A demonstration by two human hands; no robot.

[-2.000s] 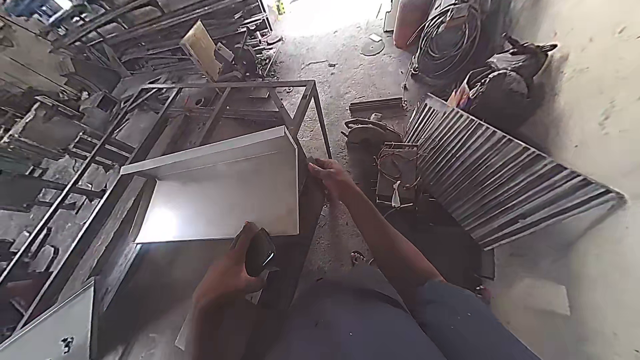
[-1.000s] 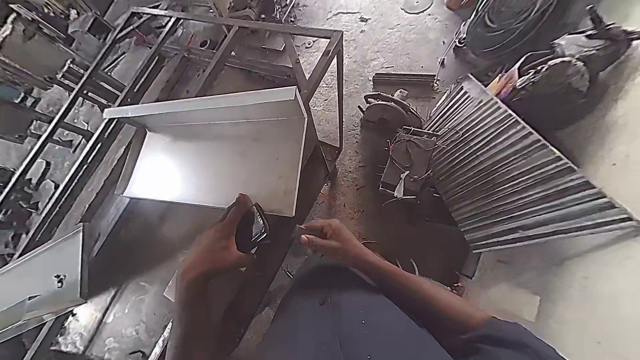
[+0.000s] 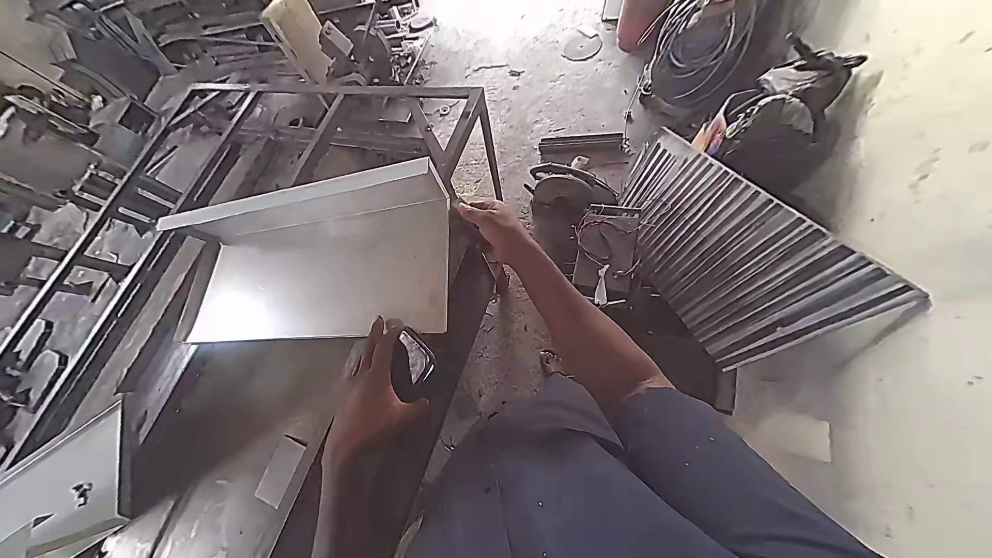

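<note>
A bent sheet-metal tray (image 3: 333, 267) with raised edges rests on the metal worktable (image 3: 240, 411). Near its lower right edge, my left hand (image 3: 380, 372) is curled around a dark object with a glossy face (image 3: 417, 360), whose kind I cannot tell. At the tray's right end is my right hand (image 3: 492, 225), its fingertips close together by the upper right side; whether they pinch the metal or a small thing is not clear. Another sheet-metal piece (image 3: 70, 473) with a small cut-out lies at the lower left.
A steel frame (image 3: 387, 91) extends behind the tray. On the floor to the right are a chop saw (image 3: 570, 186), a box-like device with wires (image 3: 608, 248) and a slatted metal panel (image 3: 767, 256) leaning at the wall. Coiled cable (image 3: 705, 54) and a dark bag (image 3: 775, 139) lie beyond.
My right hand was at the tray's right side, came back near my left hand, and is now at the tray's right side again. My left hand keeps the dark object.
</note>
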